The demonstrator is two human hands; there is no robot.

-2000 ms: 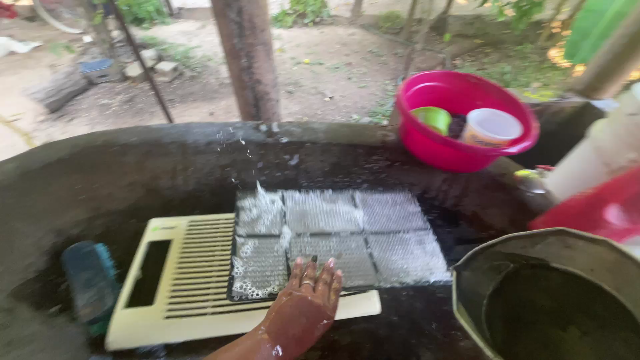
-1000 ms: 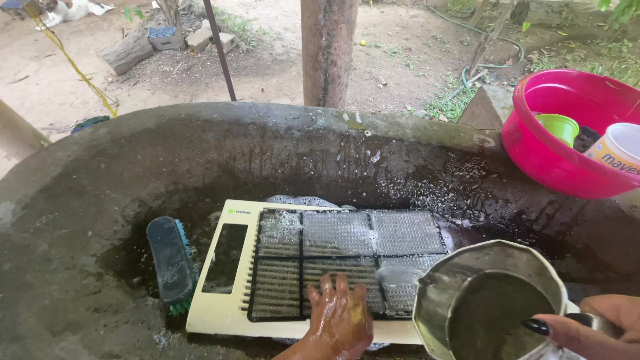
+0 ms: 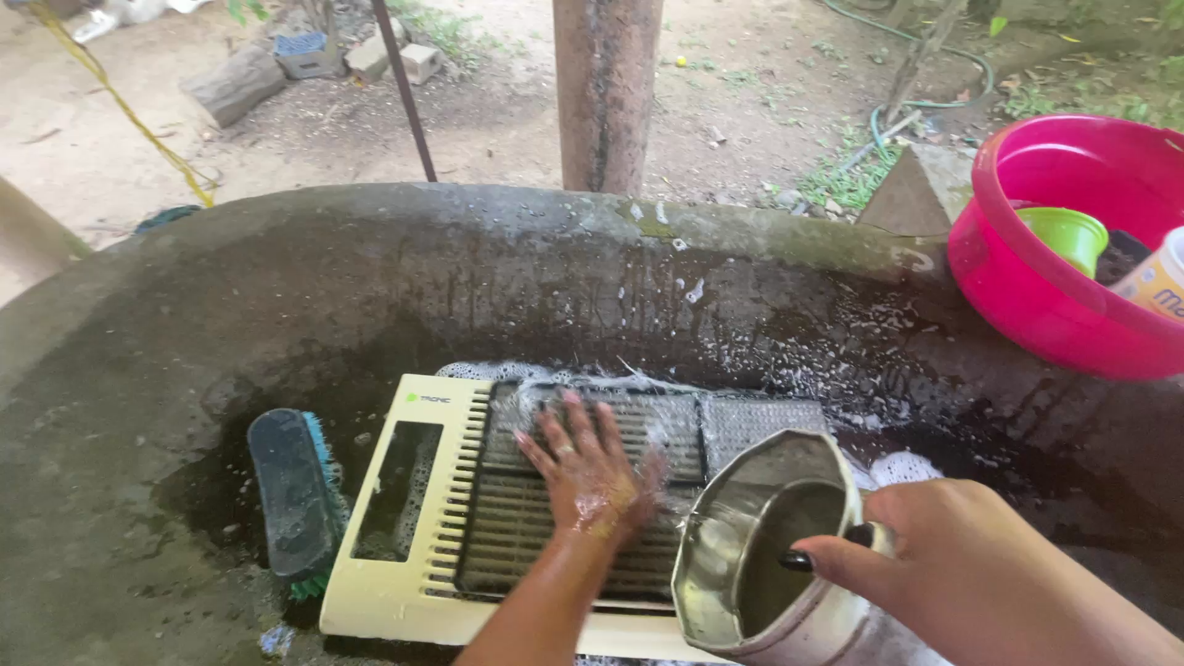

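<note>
A cream slatted plastic appliance cover (image 3: 379,592) lies in a dark, wet basin. On it rests a black-framed mesh filter (image 3: 518,518), wet and sudsy in places. My left hand (image 3: 592,472) lies over the filter with fingers spread, holding nothing. With my right hand (image 3: 897,546) I grip the handle of a metal pot (image 3: 768,546), tilted over the right part of the filter and holding some water. Left of the cover sits a scrubbing brush (image 3: 291,490) with blue and green bristles.
The basin's raised rim (image 3: 416,208) curves behind. At its right stands a pink plastic tub (image 3: 1027,268) containing a green cup (image 3: 1064,236) and a printed white-and-yellow container (image 3: 1161,282). A post (image 3: 606,92) rises beyond the rim.
The pot has moved left over the filter, gripped by my right hand. My left hand has moved up across the mesh. Less foam covers the filter than in the oldest frame.
</note>
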